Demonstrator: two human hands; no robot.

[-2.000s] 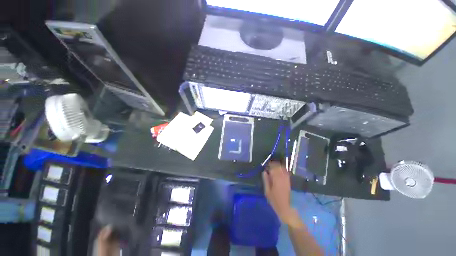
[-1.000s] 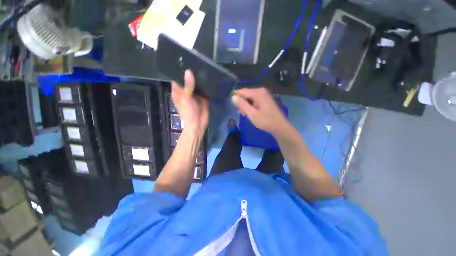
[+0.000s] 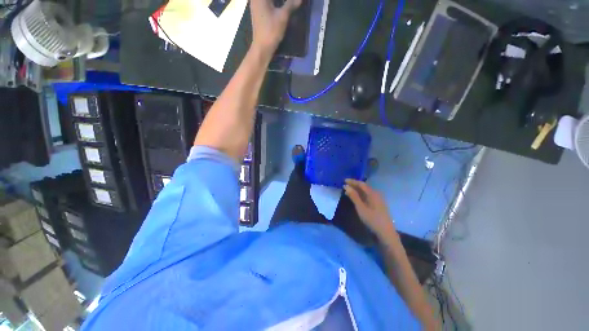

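My left hand [image 3: 271, 22] is at the top edge of the view, holding the upper part of a dark smartphone [image 3: 296, 35] that lies over the pale-framed antenna coupler plate [image 3: 318, 39]. The plate's right side shows beside the phone; its top is cut off. A thin black cable end is near the phone's lower end. My right hand [image 3: 369, 203] is low over my lap, in front of the blue stool, with its fingers loosely apart and nothing visible in it.
A second plate [image 3: 445, 61] lies to the right, near a black mouse [image 3: 365, 87] and blue RF cable [image 3: 334, 84]. Cream paper [image 3: 206, 35] and a white fan [image 3: 45, 35] are at left. Phone trays [image 3: 93, 152] stand below the bench. The blue stool [image 3: 337, 155] is on the floor.
My left hand has carried the dark phone up and right from above the bench edge onto the plate. My right hand has let go of the phone's end and dropped towards my lap.
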